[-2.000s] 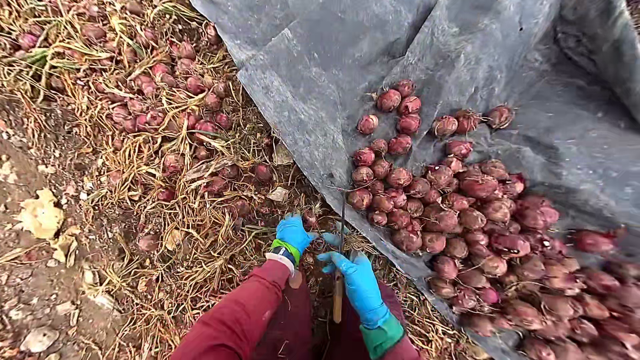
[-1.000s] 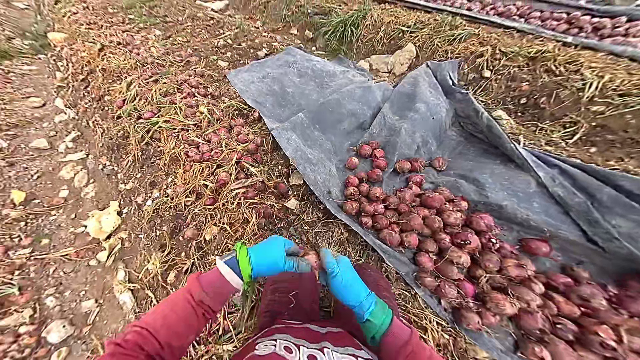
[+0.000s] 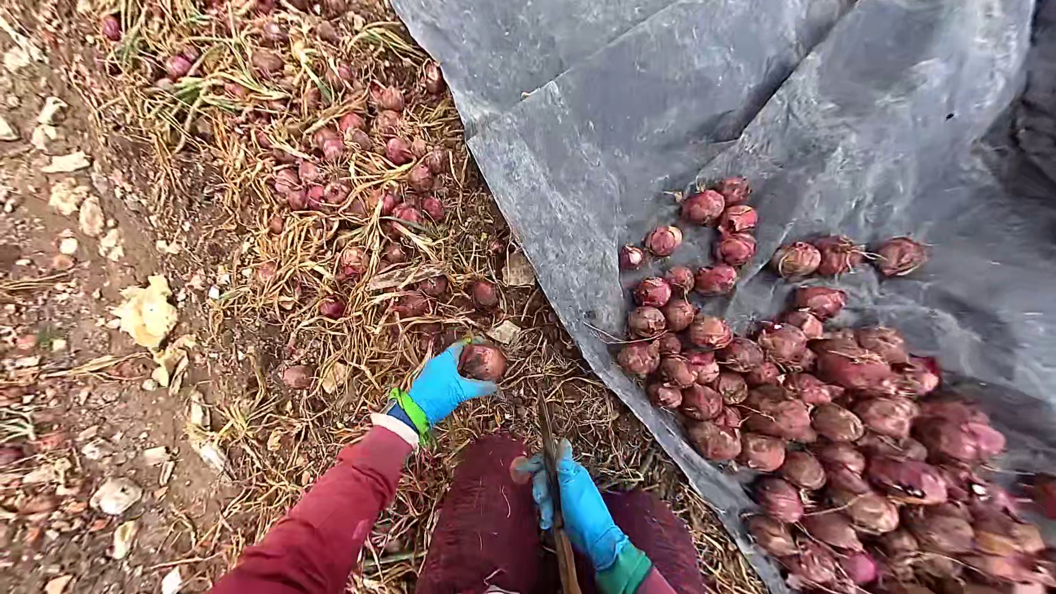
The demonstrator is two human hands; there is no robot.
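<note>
My left hand [image 3: 450, 384], in a blue glove, holds a red onion [image 3: 483, 362] over the dry onion tops, left of the grey sheet. My right hand [image 3: 571, 499], also gloved in blue, is above my knees and grips a knife [image 3: 548, 450] with a long narrow blade pointing away from me and a wooden handle running back toward me. The glove covers part of the knife. A pile of trimmed red onions [image 3: 833, 421] lies on the grey plastic sheet [image 3: 569, 157] at the right.
Untrimmed red onions [image 3: 330, 148] lie among dried stalks [image 3: 223, 239] at the upper left. Pale stones [image 3: 115, 495] and bare soil run along the left side. The sheet's near edge passes diagonally just right of my knees.
One second ago both hands were together above my lap; now they are apart, the left one farther forward with an onion. The view has tipped down.
</note>
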